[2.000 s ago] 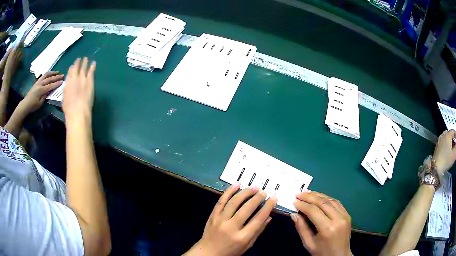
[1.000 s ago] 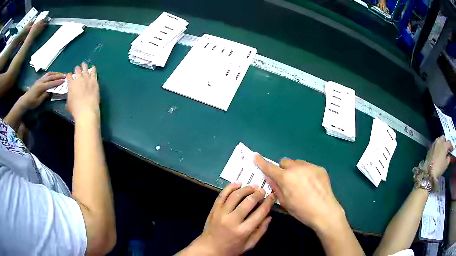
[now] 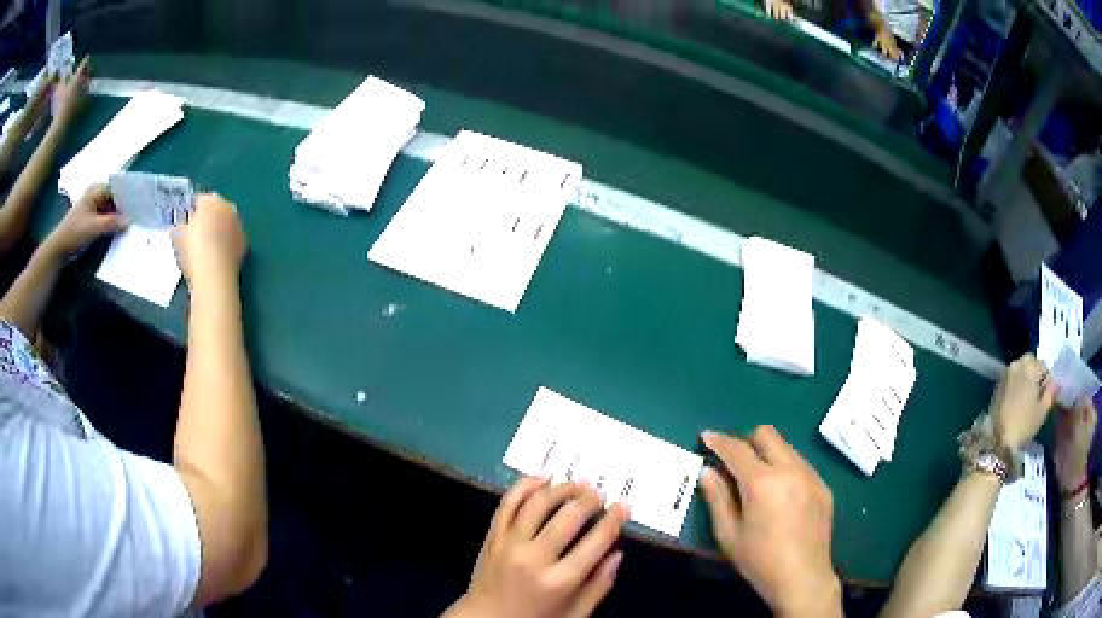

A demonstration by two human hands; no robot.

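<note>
A white half-folded leaflet [image 3: 616,453] with short dark marks lies flat at the bench's front edge. My left hand [image 3: 544,549] rests its fingertips on the leaflet's near edge and holds it down. My right hand [image 3: 773,513] is at the leaflet's right end, thumb and forefinger apart; a light touch there cannot be ruled out. A large sheet pile [image 3: 483,217] lies farther back. Two narrow folded stacks lie to the right, one by the tape strip [image 3: 777,302] and one nearer [image 3: 873,396].
A neighbour's folded stack [image 3: 357,145] lies left of the large sheets. At left, a worker's hands hold a raised leaflet [image 3: 151,199]; a long white pile [image 3: 121,139] lies behind. At right, a wrist with a watch [image 3: 991,461] is near the bench. A pale tape strip [image 3: 659,220] crosses the bench.
My right hand has moved from the leaflet's middle to its right end, and more of the leaflet shows. The left neighbour has raised a leaflet. The whole view has shifted somewhat.
</note>
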